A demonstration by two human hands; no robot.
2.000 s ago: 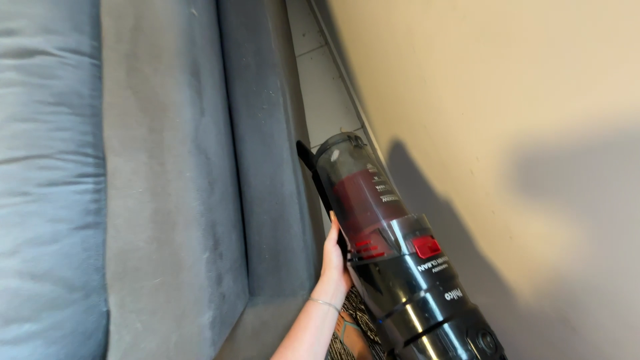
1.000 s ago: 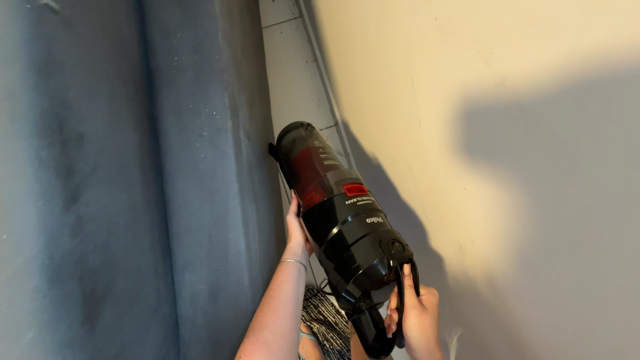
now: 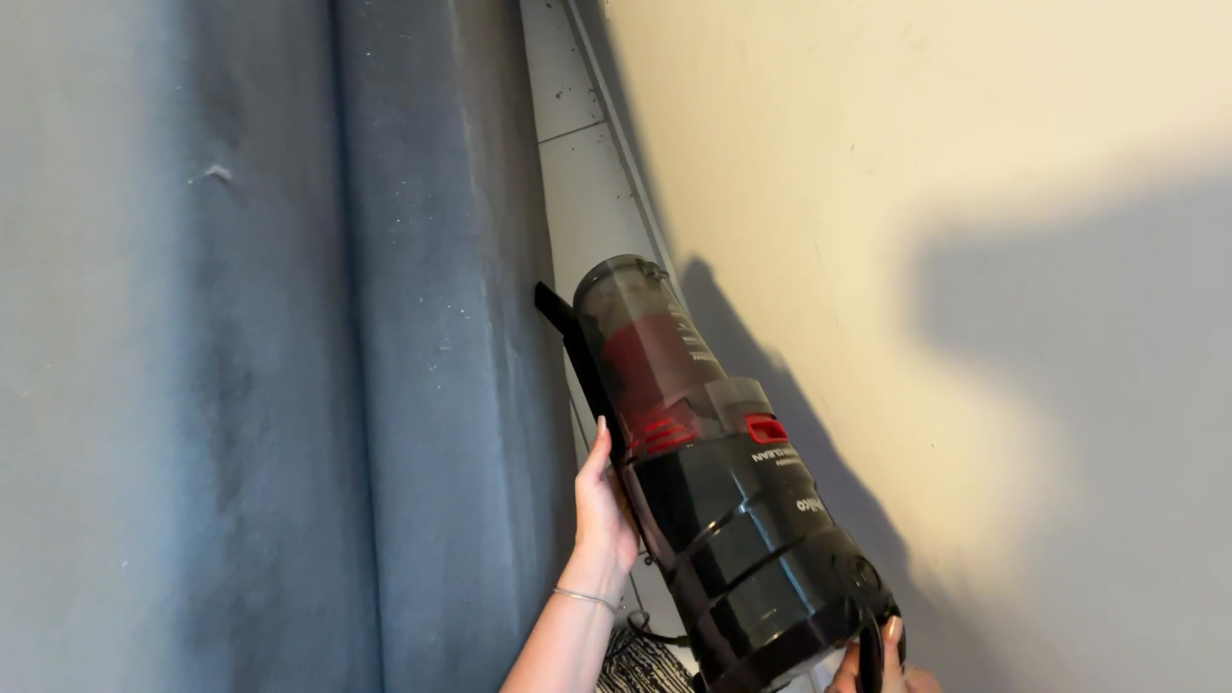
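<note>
A black Philco handheld vacuum cleaner (image 3: 741, 539) with a clear dust bin and a red filter inside slants across the lower middle. My left hand (image 3: 606, 510), a thin bracelet at its wrist, supports the vacuum's left side just below the bin. At the bottom edge my right hand (image 3: 890, 664) grips the rear handle, partly cut off by the frame. The black nozzle (image 3: 553, 306) at the front points up and left, against or very close to the side of the blue-grey fabric sofa (image 3: 443, 385). White specks lie on the sofa's fabric.
Between the sofa and a cream wall (image 3: 818, 144) runs a narrow strip of white floor tiles (image 3: 587, 192) with dark crumbs. Shadows fall on the wall. A black cord (image 3: 654, 633) loops below the vacuum, beside a black-and-white patterned fabric (image 3: 640, 669).
My right hand, out of view two seconds ago, came into view on the rear handle and is now at the bottom edge. My left hand remains on the vacuum's side.
</note>
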